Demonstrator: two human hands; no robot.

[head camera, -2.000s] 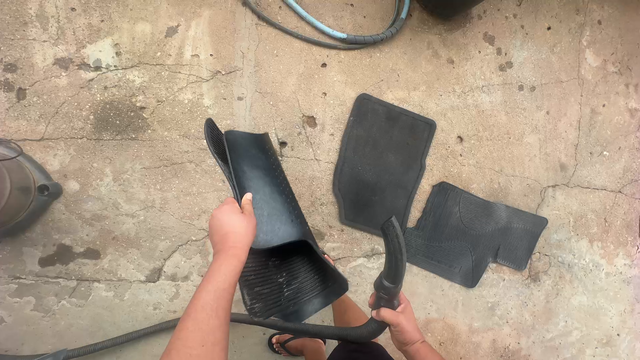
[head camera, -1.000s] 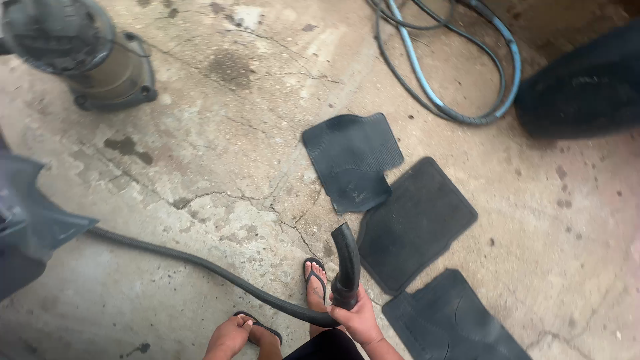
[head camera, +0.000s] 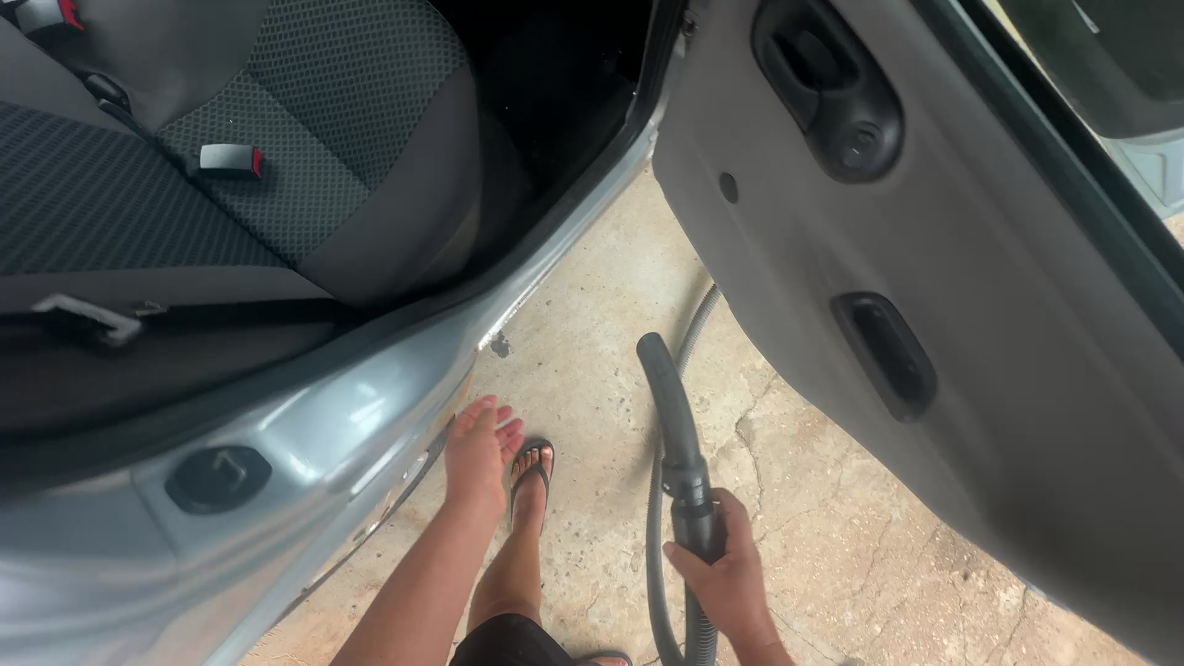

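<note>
My right hand (head camera: 726, 564) is closed around the black handle of a vacuum cleaner hose, whose curved tube (head camera: 671, 407) points up and away from me. The ribbed hose (head camera: 655, 555) runs beside it and along the ground towards the car door. My left hand (head camera: 481, 453) holds nothing, its fingers apart and slightly curled, close to the car's silvery body edge (head camera: 324, 416). Beyond that edge is the rear seat (head camera: 342, 120) in patterned grey fabric, with a seat belt buckle (head camera: 229, 161) lying on it.
An open car door (head camera: 823, 250) with a grey inner panel stands to the right. The dark footwell (head camera: 555, 92) lies in front of the seat. A door latch striker or belt part (head camera: 88, 316) shows at the left. My sandalled foot (head camera: 532, 467) is on the cracked concrete (head camera: 592, 370).
The view has turned from the floor mats on the concrete to the open car. Two seconds ago my left hand held a black mat; now it is free. My right hand has kept hold of the hose handle.
</note>
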